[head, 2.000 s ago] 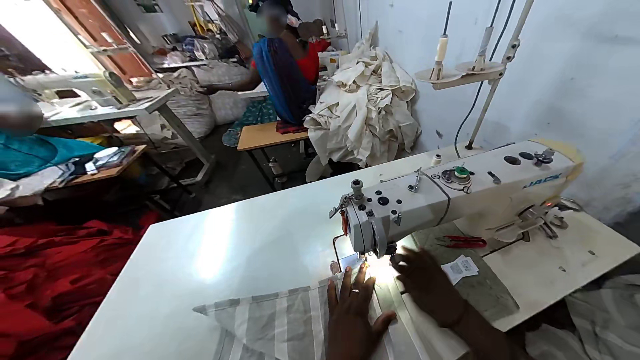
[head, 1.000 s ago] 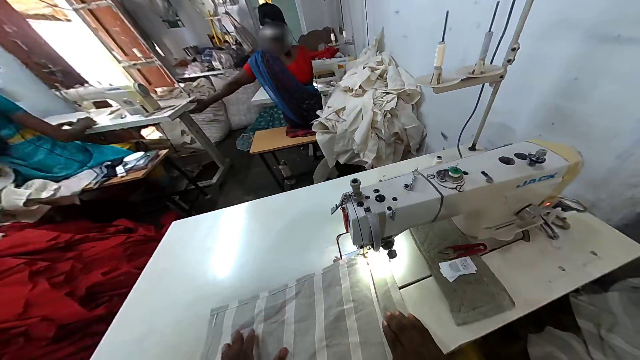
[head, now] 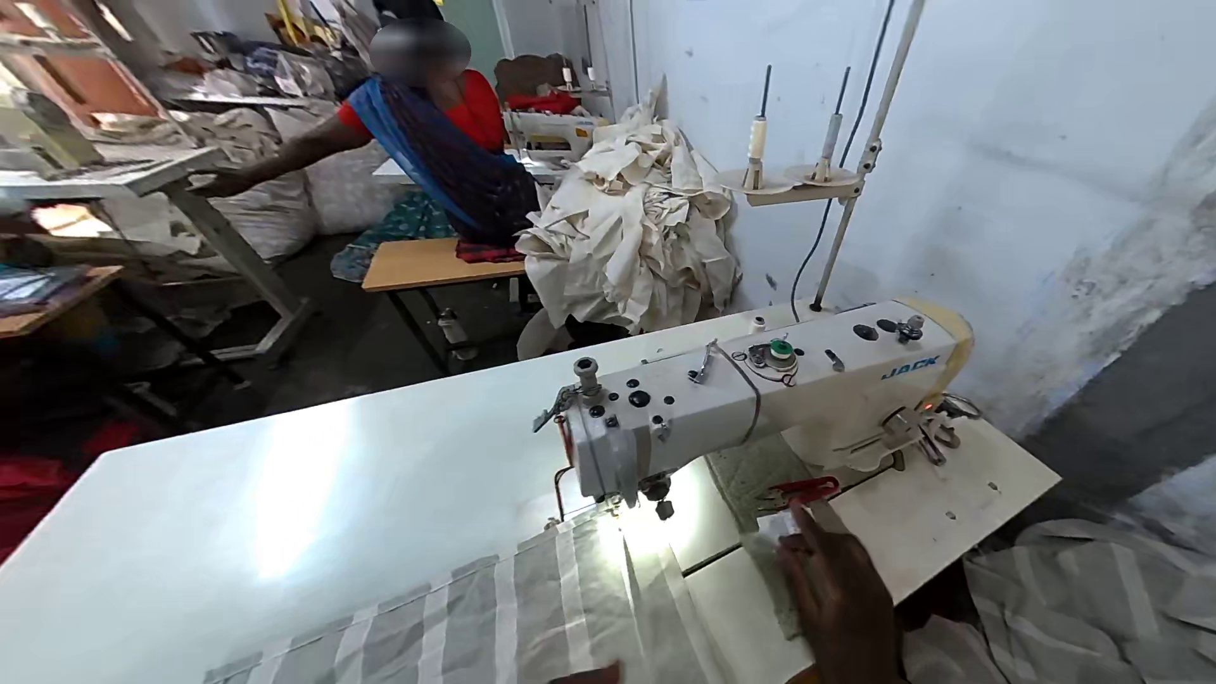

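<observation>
A grey-and-white striped cloth (head: 494, 608) lies on the white table, its far edge under the needle area of a Jack sewing machine (head: 760, 389), where a lamp shines. Only a small part of my left hand (head: 591, 674) shows at the bottom edge, over the cloth; its fingers are mostly out of frame. Right of the needle, my right hand (head: 836, 589) is over a grey cloth pad (head: 755, 465), fingertips at small white labels (head: 779, 522). Whether it grips them is unclear. Red-handled thread snips (head: 807, 489) lie just beyond its fingertips.
A thread stand (head: 807, 185) rises behind the machine. Cream cloth is heaped (head: 636, 218) past the table. A co-worker in a blue drape (head: 437, 152) reaches toward another table (head: 114, 171). A wooden bench (head: 437, 264) stands nearby. More striped cloth (head: 1092, 589) hangs at the lower right.
My right hand has moved from the striped cloth to the labels on the pad. My left hand now shows less at the bottom edge. The view has swung left and down.
</observation>
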